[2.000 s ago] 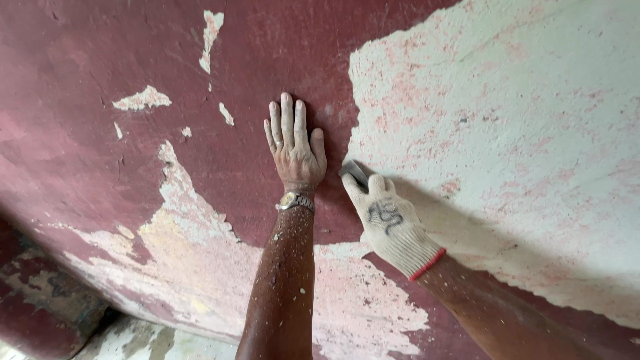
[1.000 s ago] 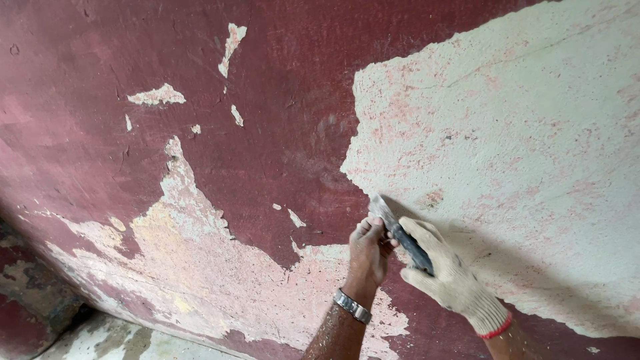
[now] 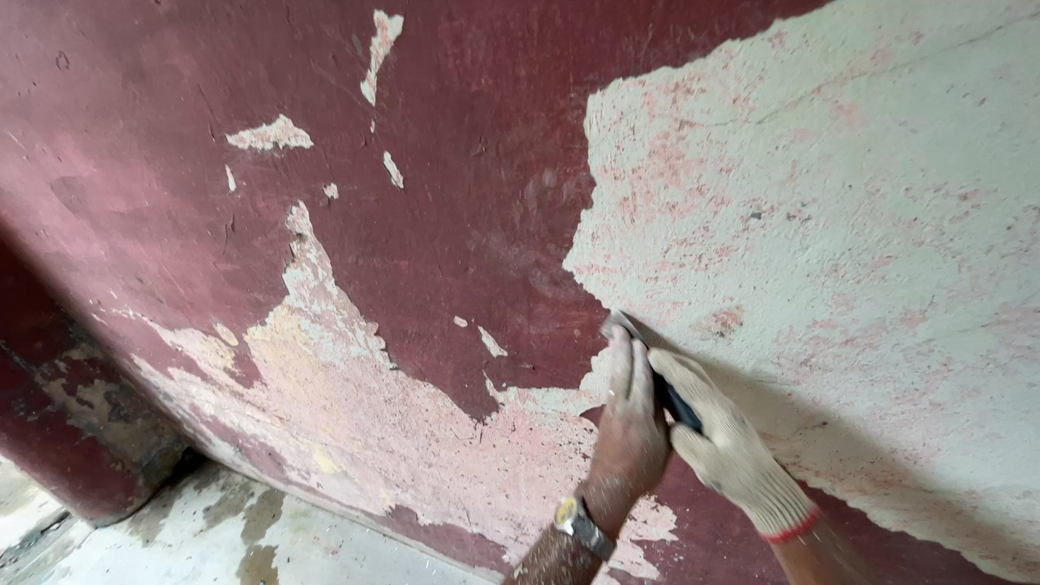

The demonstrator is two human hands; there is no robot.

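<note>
A scraper with a metal blade and dark handle meets the ragged edge of the dark red paint on the wall. My right hand, in a white knitted glove with a red cuff, is closed round the handle. Bare and dusty, my left hand lays its fingers along the blade, close to its tip; a wristwatch is on that wrist. Right of the blade spreads a pale stripped area of wall with pink traces. Below and left, a pinkish bared patch runs down toward the floor.
Small chipped spots dot the red paint at the upper left. A dark red rounded base or column with flaking paint stands at the left edge. The pale floor with damp-looking brown stains meets the wall at the lower left.
My left hand, flat on the red paint at first, has come down to the scraper blade. Paint has come off near the blade, where pale wall now shows, and small new chips show to its left.
</note>
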